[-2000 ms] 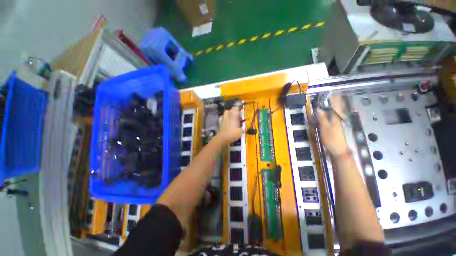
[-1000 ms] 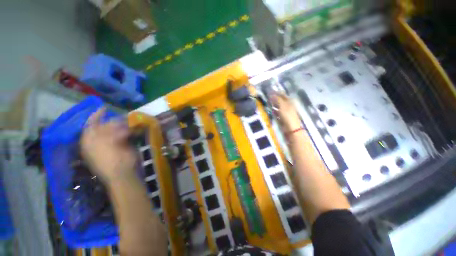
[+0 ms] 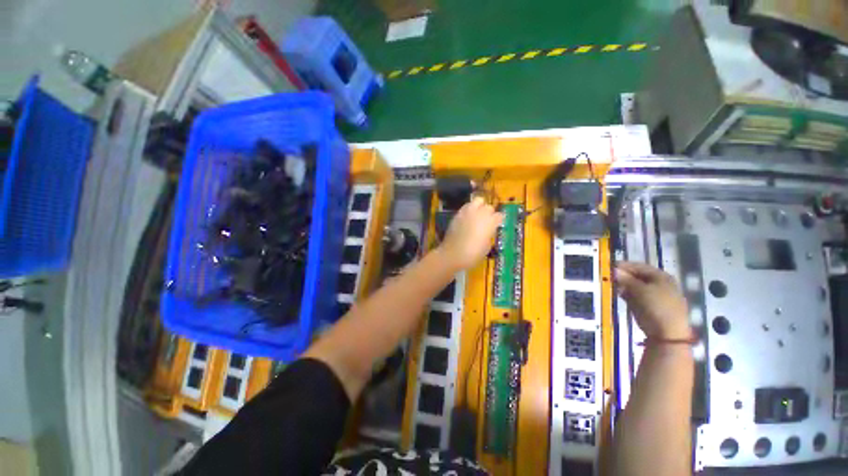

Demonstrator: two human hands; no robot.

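Note:
An orange test tray (image 3: 539, 390) lies in front of me, with a green connector board (image 3: 508, 256) down its middle and white strips of square sockets along both sides. Two black adapters (image 3: 580, 223) sit at the far end of the right strip, with a thin cord looping above them. Another black adapter (image 3: 454, 190) sits at the far end of the left strip. My left hand (image 3: 472, 232) is beside it, fingertips by its cord at the board's far end; its grip is unclear. My right hand (image 3: 655, 299) is at the tray's right edge, fingers slightly curled, nothing visible in it.
A blue basket (image 3: 178, 270) of tangled black adapters rests over trays at the left. Another blue basket (image 3: 42, 200) stands beyond the left rail. A grey metal plate with round holes (image 3: 772, 307) is at the right. A pale box with a fan (image 3: 711, 79) stands far right.
My left hand has moved from the blue basket to the tray's far left end. My right hand has come back from the far right adapters towards me. The head view has turned.

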